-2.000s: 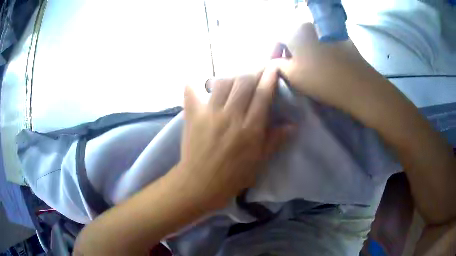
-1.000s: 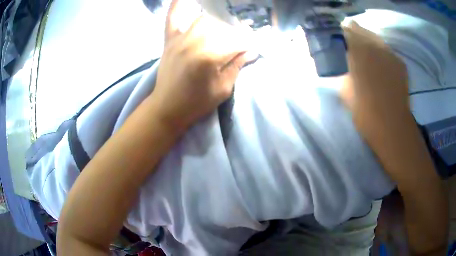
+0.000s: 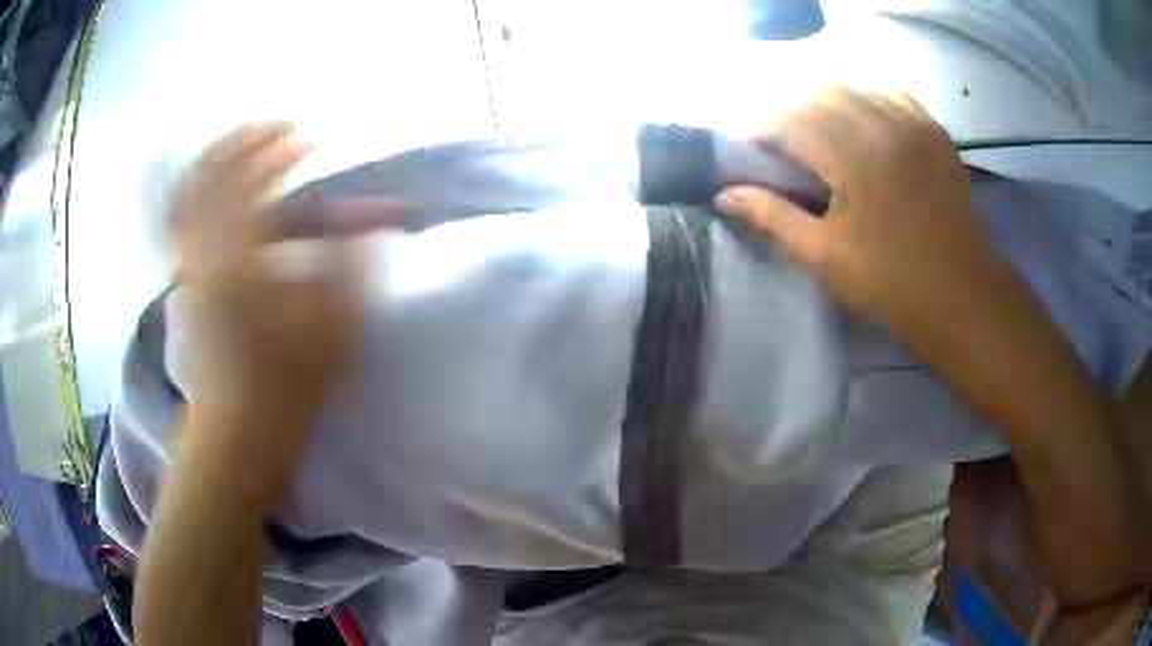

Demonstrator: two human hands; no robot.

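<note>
The pale grey inner side of a garment (image 3: 505, 379) lies over the front of the machine bed and hangs onto the lap. A dark strip (image 3: 666, 379) runs down its middle, with a darker piece at its top end. My right hand (image 3: 872, 189) pinches the garment's upper edge between thumb and fingers, just right of the strip. My left hand (image 3: 265, 252) is blurred at the left part of the same edge; whether its fingers grip the cloth cannot be told.
The white machine bed (image 3: 316, 76) lies behind the garment, with a thin joint line. The blue-grey cylinder fitting (image 3: 786, 15) is cut off by the top edge. A red thing (image 3: 348, 627) shows below the garment at the lower left.
The garment has moved back from under the lamp and is spread out, with the dark strip now central. My left hand has moved left and down. The machine head has left the view except the cylinder.
</note>
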